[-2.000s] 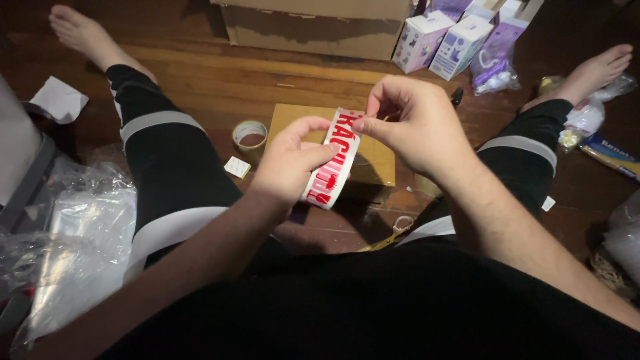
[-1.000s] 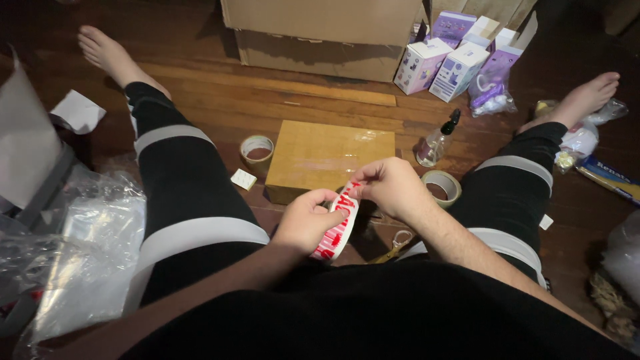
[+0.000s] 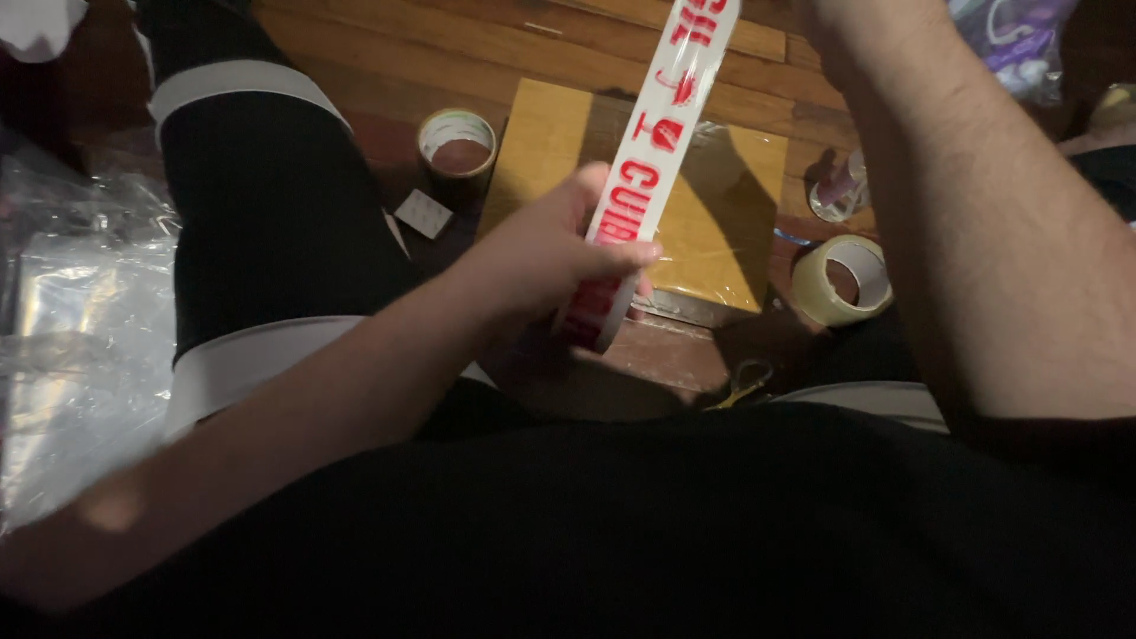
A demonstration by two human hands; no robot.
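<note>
My left hand (image 3: 577,240) is closed on a roll of white packing tape with red print (image 3: 599,311). From the roll a strip of this tape (image 3: 679,84) runs up past the top edge of the view. My right forearm (image 3: 958,177) reaches up at the right; the hand is mostly cut off by the top edge, so its fingers and their hold are hidden. Below the strip, on the wooden floor, lies a taped cardboard box (image 3: 541,133).
Left of the box are a tape roll (image 3: 457,146) and a small white square (image 3: 423,214). Right of it are a clear tape roll (image 3: 841,280) and a clear bottle (image 3: 839,188). Scissors (image 3: 745,383) lie nearer me. Plastic wrap (image 3: 89,355) is at the left, beside my leg.
A length of the printed tape is now pulled off the roll. My right hand has moved up and away from my left hand. The view has shifted and sits closer to the box.
</note>
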